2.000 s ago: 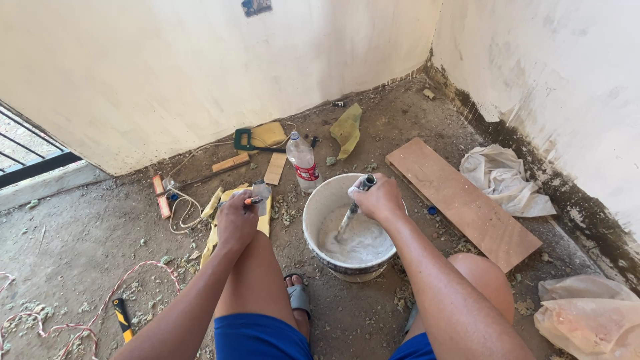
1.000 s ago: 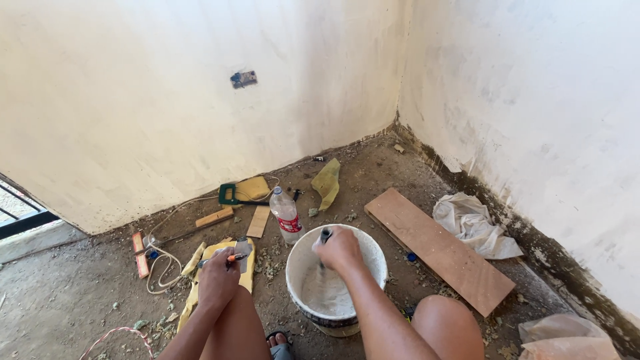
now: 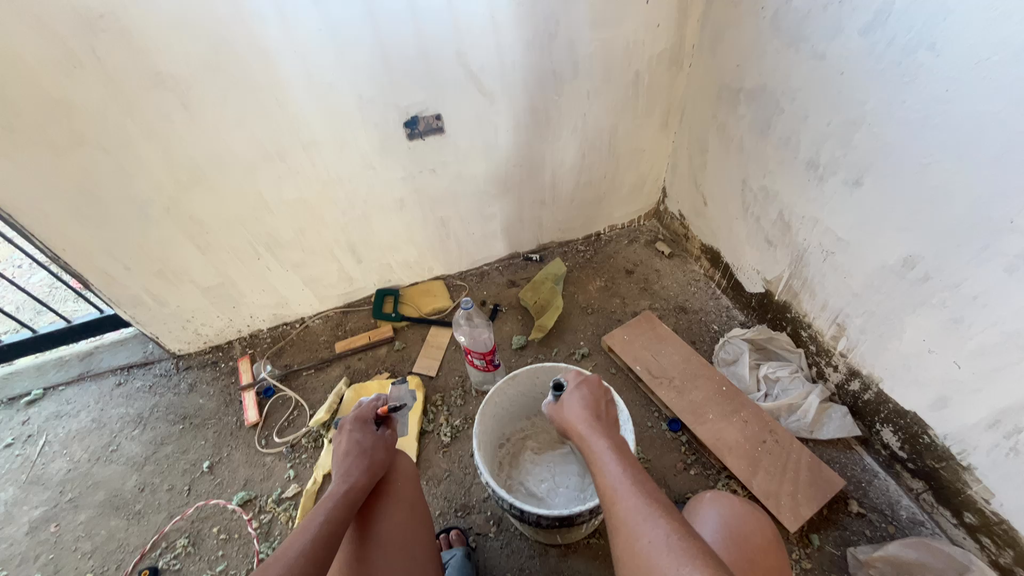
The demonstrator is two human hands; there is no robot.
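Observation:
A white plastic bucket [image 3: 486, 464] stands between my knees, with whitish liquid [image 3: 548, 472] inside. Over its right rim, my right hand [image 3: 586, 406] is closed around a dark, tube-like handle [image 3: 558, 386]; the hand hides the handle's lower part. My left hand [image 3: 366, 436] rests near my left knee and grips a slim tool with an orange and black handle [image 3: 391, 409]. Just beyond that hand a grey flat piece [image 3: 400, 400] lies on yellow foam or cloth [image 3: 412, 436]. Behind the bucket a clear plastic bottle with a red label [image 3: 480, 352] stands upright.
A wooden board [image 3: 720, 416] lies right of the bucket, beside crumpled whitish plastic [image 3: 780, 380]. Toward the back wall are a green-handled hacksaw [image 3: 386, 305], yellow mesh [image 3: 544, 298] and wood pieces [image 3: 432, 350]. A cord [image 3: 276, 400] loops at the left; a wall box [image 3: 424, 126] is ahead.
The view has tilted up toward the walls. My right hand stays on the handle over the bucket, and the handle now stands more upright than two seconds ago. My left hand keeps its tool.

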